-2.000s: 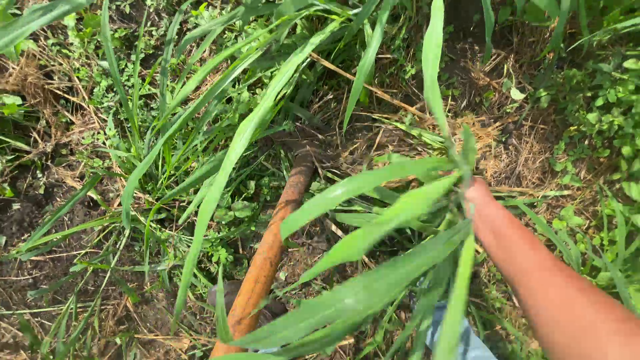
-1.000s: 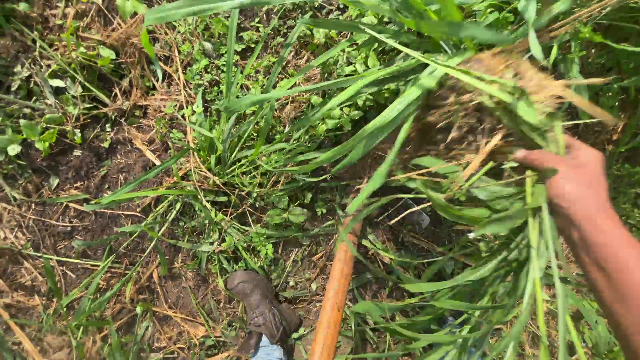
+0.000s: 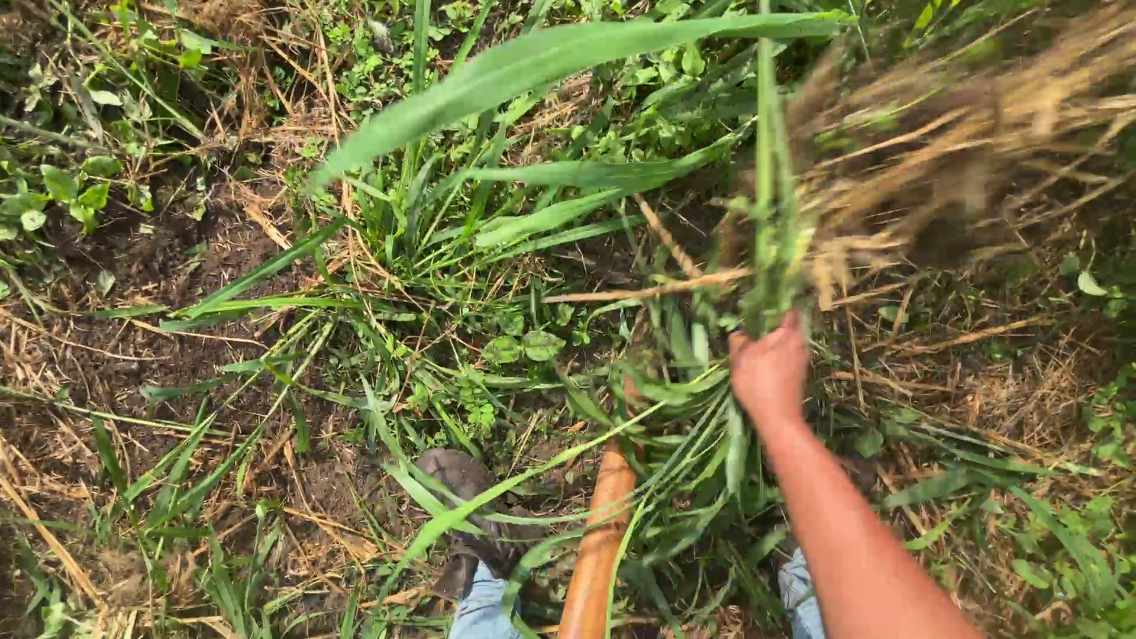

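Observation:
My right hand (image 3: 770,368) is closed around a clump of long green grass (image 3: 770,204), whose blades spread out up, left and down past the wrist. At the clump's upper right, dry roots and straw (image 3: 950,151) show blurred, with dark matter among them. Left of the hand, a long wooden handle (image 3: 599,541) rises from the bottom edge; grass blades cross over it and hide its far end. My left hand is out of the picture.
A brown boot (image 3: 466,488) and jeans leg (image 3: 484,603) stand left of the handle, another jeans leg (image 3: 801,590) to its right. Rooted grass (image 3: 417,231) grows at centre left. Bare soil with straw (image 3: 177,266) lies at the left.
One second ago the clump's roots were just above my hand; they now stretch blurred to the upper right. Two seconds ago only green blades showed at my hand. The view has shifted.

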